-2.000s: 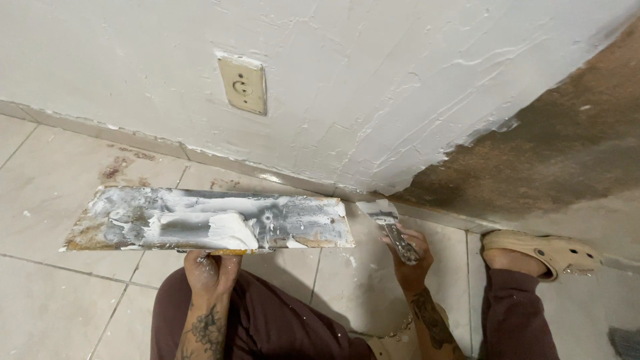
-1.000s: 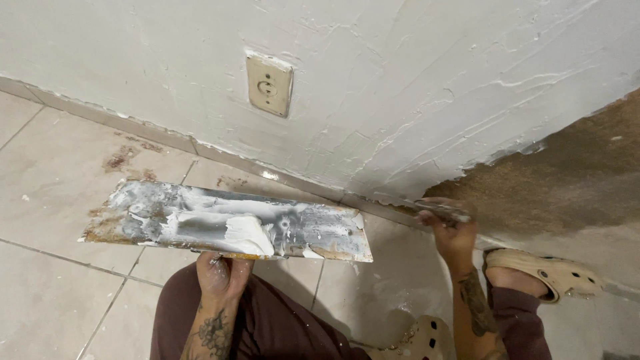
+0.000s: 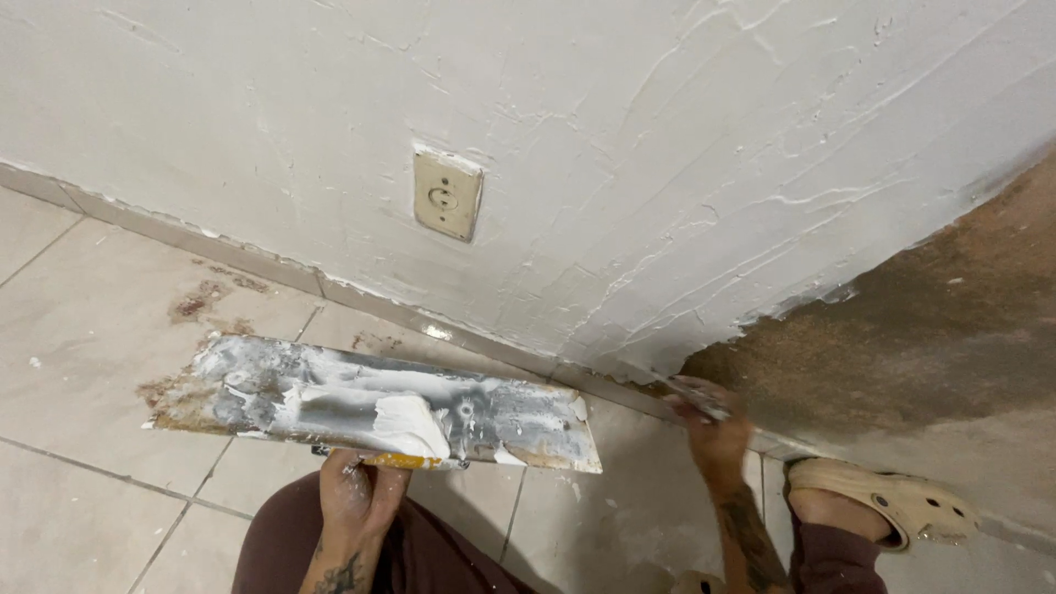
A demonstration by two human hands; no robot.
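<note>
My left hand (image 3: 360, 488) grips the yellow handle under a wide steel plastering trowel (image 3: 487, 417), held flat with its face up. White filler paste (image 3: 410, 422) lies in a mound near the middle of the blade, with thinner smears and rust around it. At the right, my right hand (image 3: 711, 425) is closed around a small putty knife (image 3: 697, 396), blurred, its blade end at the foot of the wall. That spot is where the white-coated wall (image 3: 577, 190) meets a bare brown patch (image 3: 874, 355).
A beige electrical outlet plate (image 3: 448, 195) is set in the wall. Tile skirting (image 3: 247, 254) runs along the wall's base. Reddish-brown stains (image 3: 198, 301) mark the tiled floor (image 3: 74, 371). A beige clog (image 3: 887, 499) on my foot is at the right, close to the wall.
My right hand, with the putty knife, has moved from beside the trowel's right end to the wall's base by the brown patch. The left hand still holds the trowel.
</note>
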